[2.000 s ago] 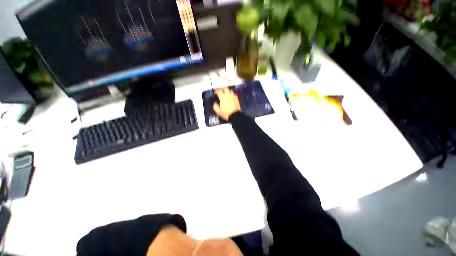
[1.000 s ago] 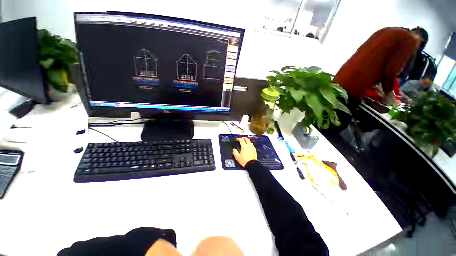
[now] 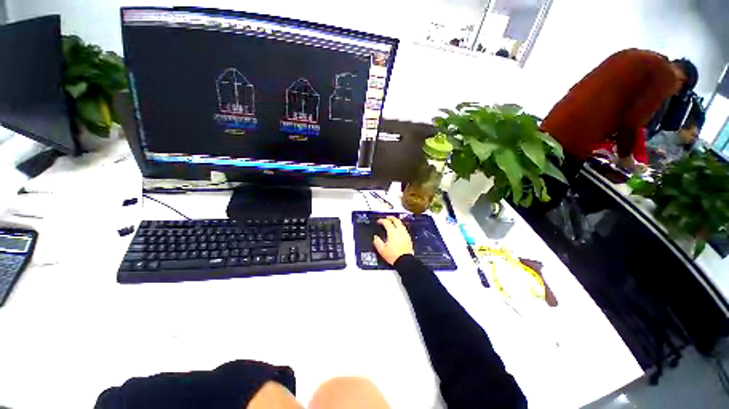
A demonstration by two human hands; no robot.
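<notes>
My right hand (image 3: 394, 240) rests over the dark mouse (image 3: 379, 232), which is mostly hidden under it, on the dark blue-black mouse pad (image 3: 432, 246). The long black keyboard (image 3: 232, 249) lies left of the pad, with no hand on it. The monitor (image 3: 188, 96) stands behind it and shows thin white and red outlines of pattern pieces on black, with coloured icons at the right edge. My left hand (image 3: 276, 397) is at the bottom edge below a black sleeve, blurred and mostly cut off; its fingers cannot be made out.
Right of the pad lie a yellow tape measure (image 3: 511, 274), thin sticks and a brown-black item. A bottle with a green lid (image 3: 428, 177) and potted plant (image 3: 503, 148) stand behind. A calculator (image 3: 12, 256) is far left, below a second monitor (image 3: 32, 84). A person (image 3: 611, 104) bends over another desk.
The view has swung from a tilted, lower angle to a more level one, bringing the whole monitor and the person into view. My right hand stays on the mouse.
</notes>
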